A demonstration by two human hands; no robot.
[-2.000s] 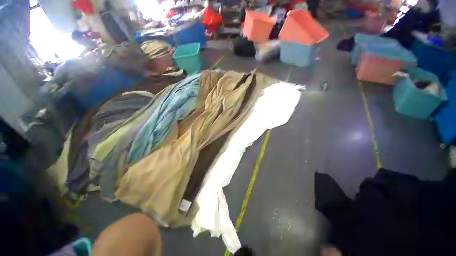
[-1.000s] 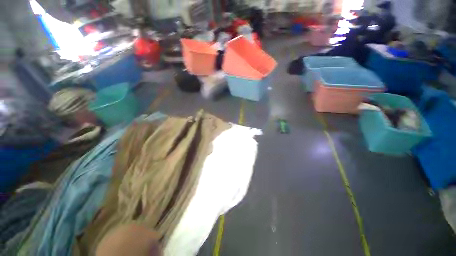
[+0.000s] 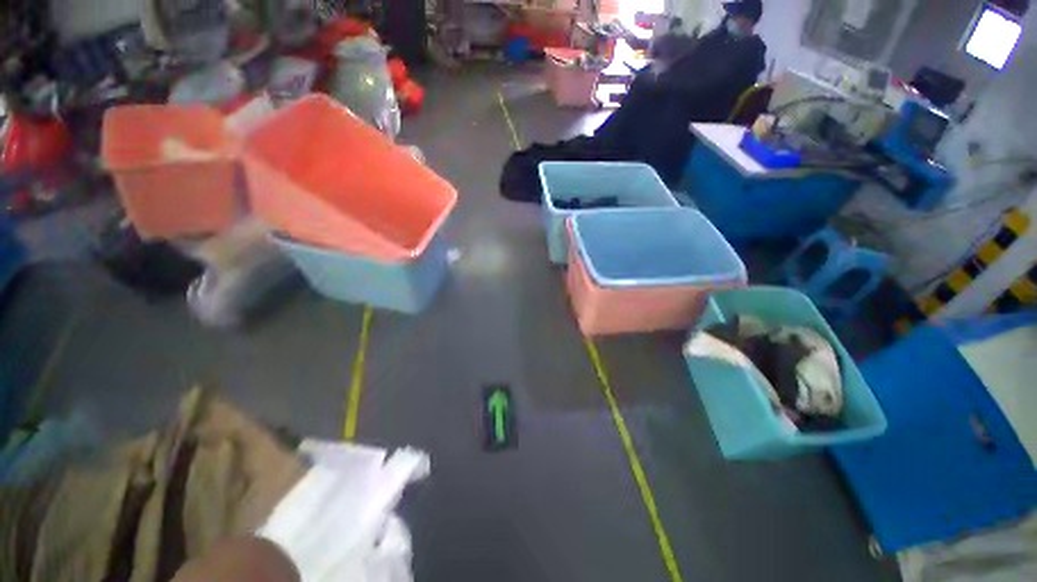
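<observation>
Neither of my hands can be made out. A rounded, skin-toned shape is cut off by the bottom edge, with no fingers showing; I cannot tell what it is. A pile of brown garments lies at the lower left, with a white cloth at its right end. A teal tub on the right holds brown and white cloth. A pale-blue tub sits in a salmon tub, with another pale-blue tub behind. At left, a tilted salmon tub rests on a pale-blue tub.
Two yellow lines run along the grey floor, with a green arrow marker between them. Blue-sided units stand at right, near a blue stool. A masked person in dark clothes is at the back by dark cloth.
The view has moved forward along the aisle and turned right. The garment pile has shifted to the lower left; the tubs look nearer. Black cloth seen at the lower right two seconds ago is gone.
</observation>
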